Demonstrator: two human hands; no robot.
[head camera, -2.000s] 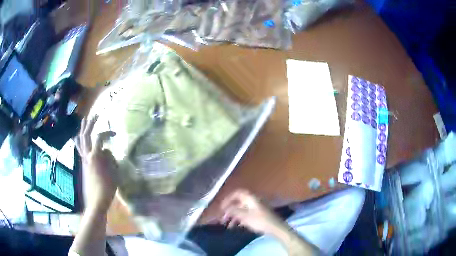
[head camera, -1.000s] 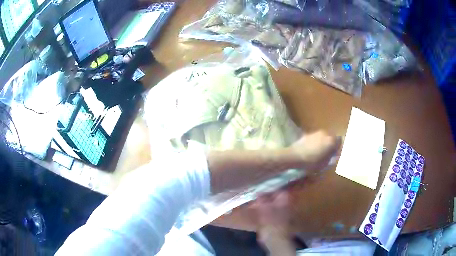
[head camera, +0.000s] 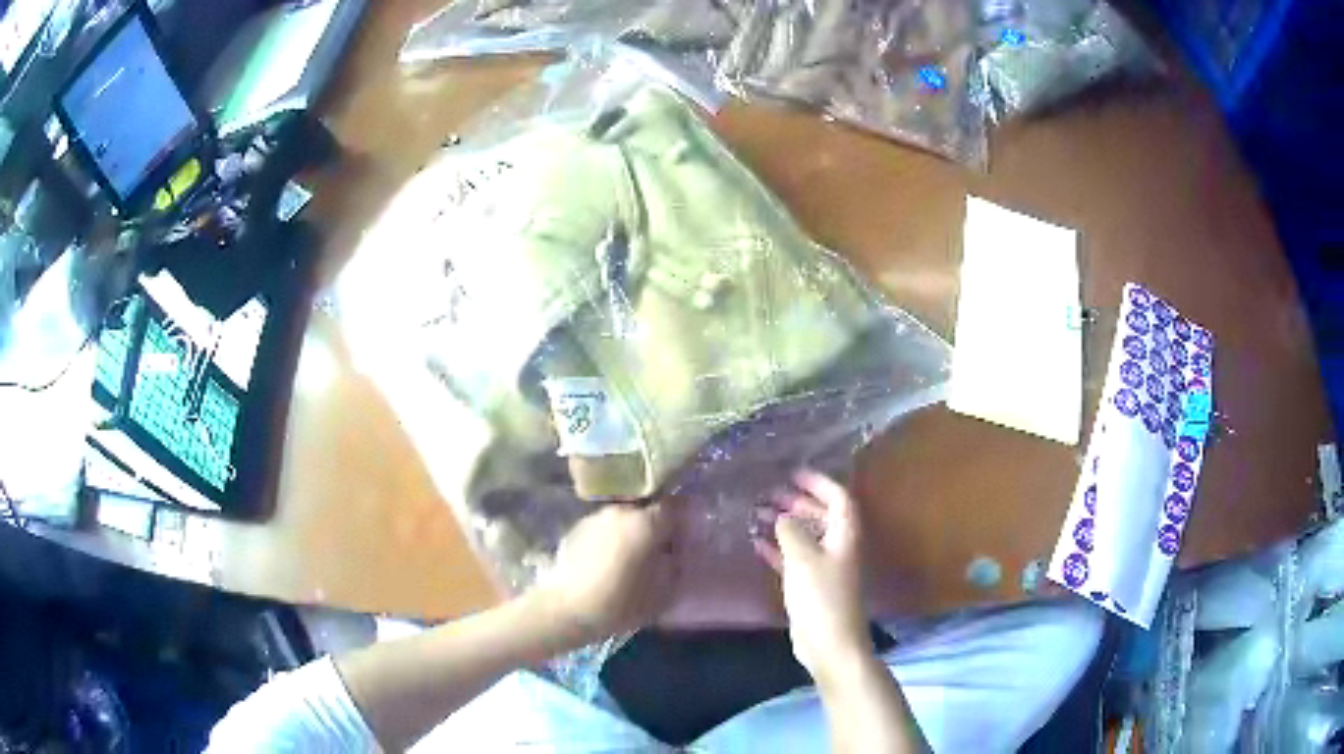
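Observation:
A pale yellow jacket lies folded inside a large clear polybag on the table in front of me. A white printed tag shows at its lower opening, above a tan patch. Dark print shows on the bag's upper left. My left hand lies at the bag's lower edge, just below the tag; its fingertips are blurred and partly hidden. My right hand is at the bag's lower right edge, fingers apart and bent over the plastic. It shows no firm grip.
A cream sheet and a purple-dot sticker sheet with a turquoise clip lie at right. Bagged brown garments lie at the far side. A tablet and a green-gridded black box stand at left.
My left hand has drawn back from the bag's right side to its lower edge. My right hand has moved up to the bag edge. The tag, earlier covered by my left arm, now shows.

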